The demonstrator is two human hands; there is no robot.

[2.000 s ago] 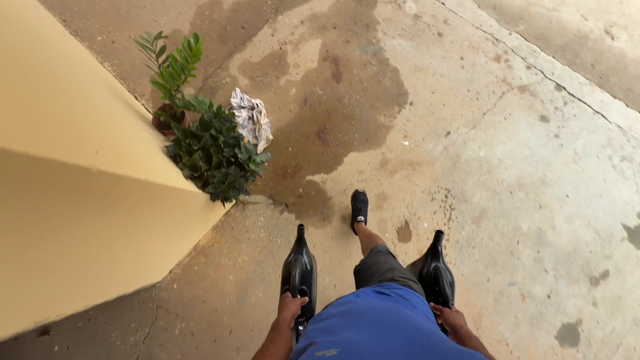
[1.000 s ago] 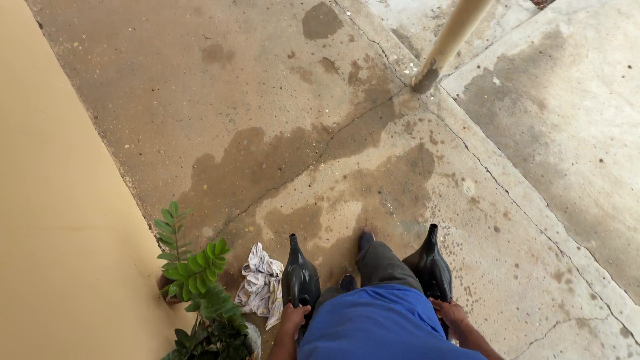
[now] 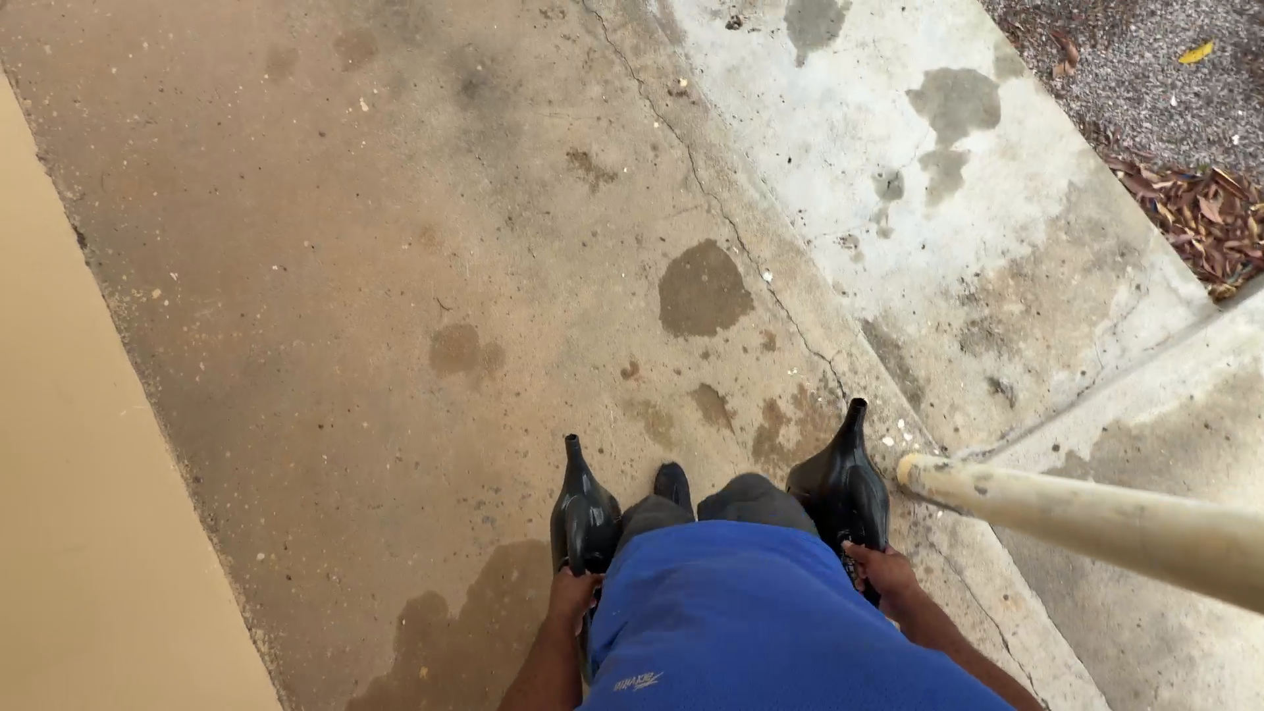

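My left hand [image 3: 575,597] grips the handle of a black plastic watering can [image 3: 585,513] at my left side, its narrow spout pointing forward. At my right side my right hand [image 3: 882,575] is closed on a second black plastic watering can [image 3: 841,482], whose spout also points forward. Both cans hang beside my legs, partly hidden by my blue shirt. Whether there is water in them I cannot tell.
A cream wall [image 3: 89,474] runs along the left. To the right, close by the second can, stands a pale post [image 3: 1086,523]. The concrete floor [image 3: 326,296] has wet patches and cracks. Dry leaves [image 3: 1210,212] and gravel [image 3: 1155,74] lie beyond the slab edge.
I have walked forward with both cans in my hands. The potted plants and the crumpled cloth have left the view, and the post is now close on my right.
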